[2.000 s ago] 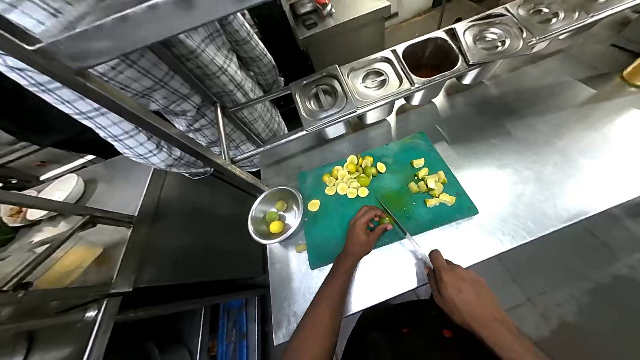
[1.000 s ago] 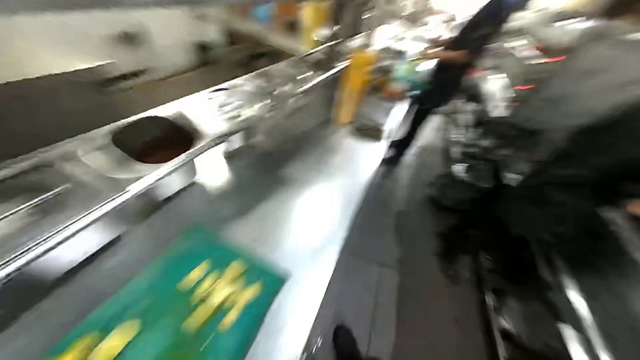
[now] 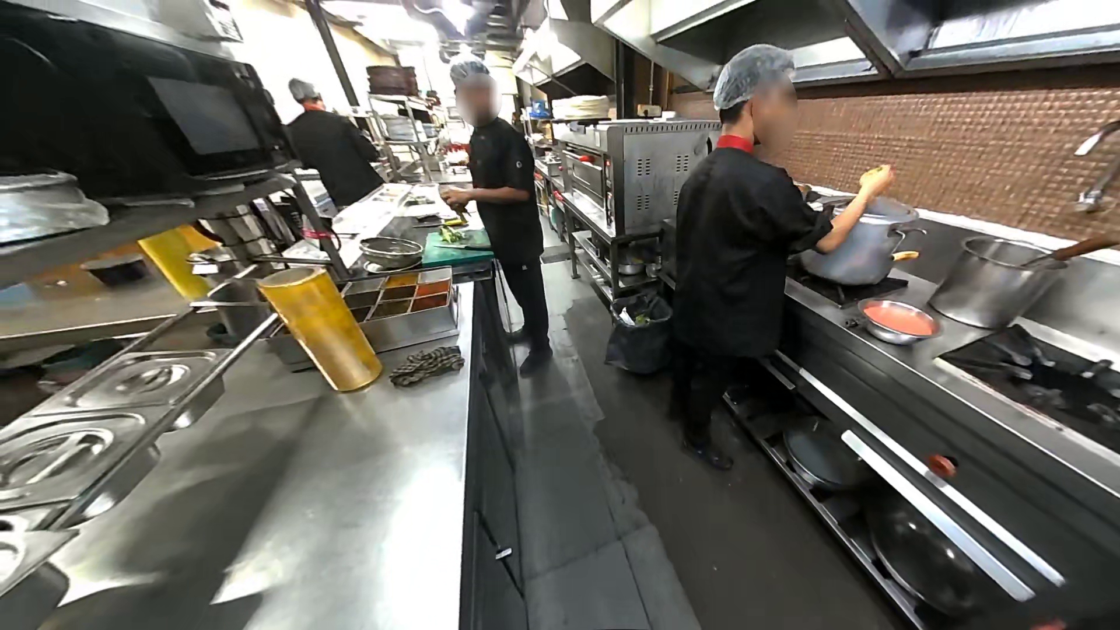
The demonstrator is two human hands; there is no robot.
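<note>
Neither my left hand nor my right hand shows in the head view now, so what they hold is hidden. The steel worktop (image 3: 350,490) runs along the left side. On it stand a yellow cylindrical container (image 3: 322,328), a crumpled patterned cloth (image 3: 427,366) and a steel spice box (image 3: 411,306) with several filled compartments. Lidded steel pans (image 3: 144,381) sit in a rail at the left edge. Farther back, a green cutting board (image 3: 457,248) bears chopped greens, beside a steel bowl (image 3: 391,252).
One co-worker (image 3: 731,254) stands at the stove by a large pot (image 3: 853,245); another (image 3: 506,201) stands by the green board, and a third (image 3: 332,144) farther back. A black waste bin (image 3: 639,332) stands beside the aisle floor (image 3: 577,490). A microwave (image 3: 201,114) sits upper left.
The view has swung far from the board with cut limes to the aisle and stove. Two seconds ago my left hand was on a lime and my right hand held a knife; both are now out of view.
</note>
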